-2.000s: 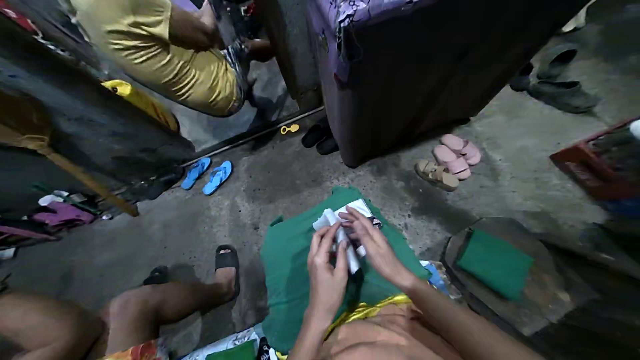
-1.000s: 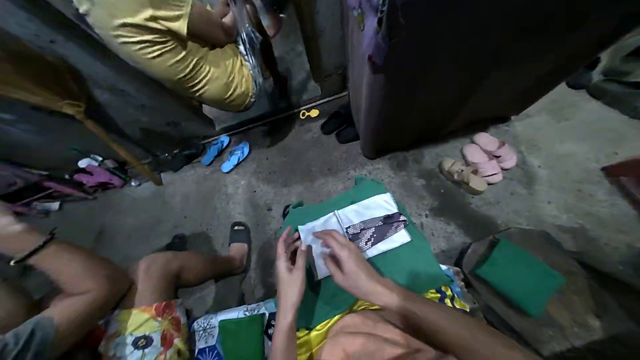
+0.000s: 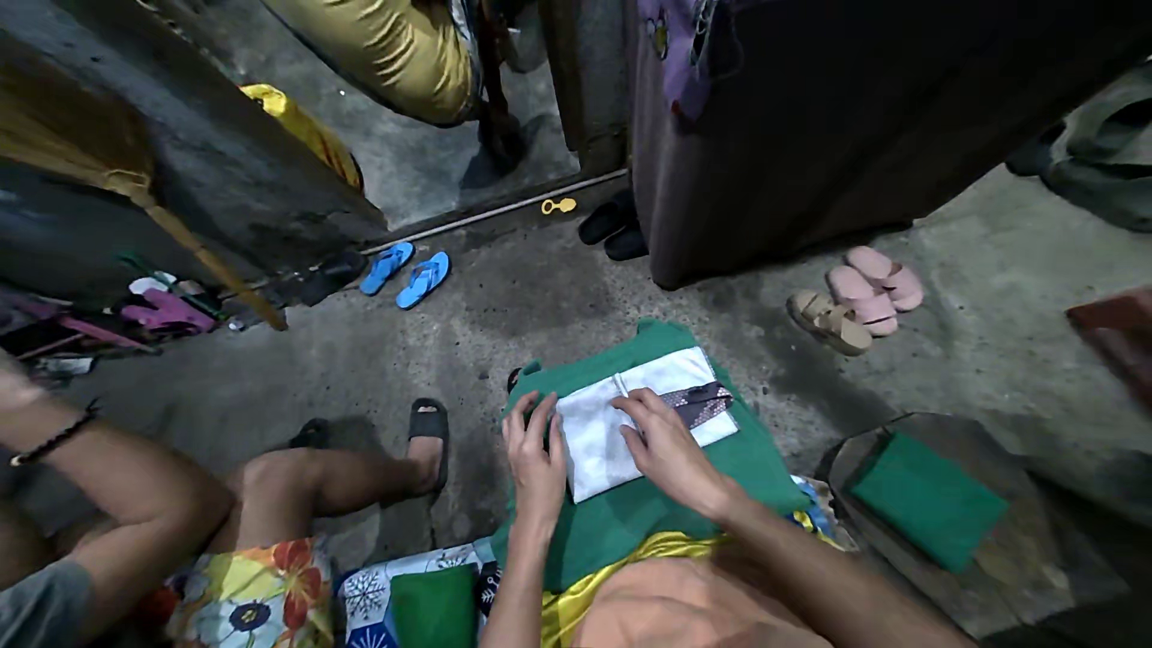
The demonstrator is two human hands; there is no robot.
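Observation:
A white cloth [image 3: 594,450] with a dark patterned strip [image 3: 706,405] on its right part lies flat on a green cloth [image 3: 648,526] spread over my lap. My left hand [image 3: 537,454] rests at the cloth's left edge with fingers apart. My right hand [image 3: 661,441] is over its middle, thumb and fingertips at a narrow raised fold [image 3: 620,385]; whether they pinch it I cannot tell.
A folded green cloth [image 3: 931,499] lies on a wooden stool at the right. Another green cloth [image 3: 435,607] is at the lower left beside a seated person [image 3: 297,486]. Slippers [image 3: 423,279] and sandals [image 3: 873,288] are on the floor; a broom [image 3: 198,247] leans at left.
Two seconds ago the white cloth was bunched between my hands; now it lies spread flat. My right hand has moved to the narrow fold since one second ago.

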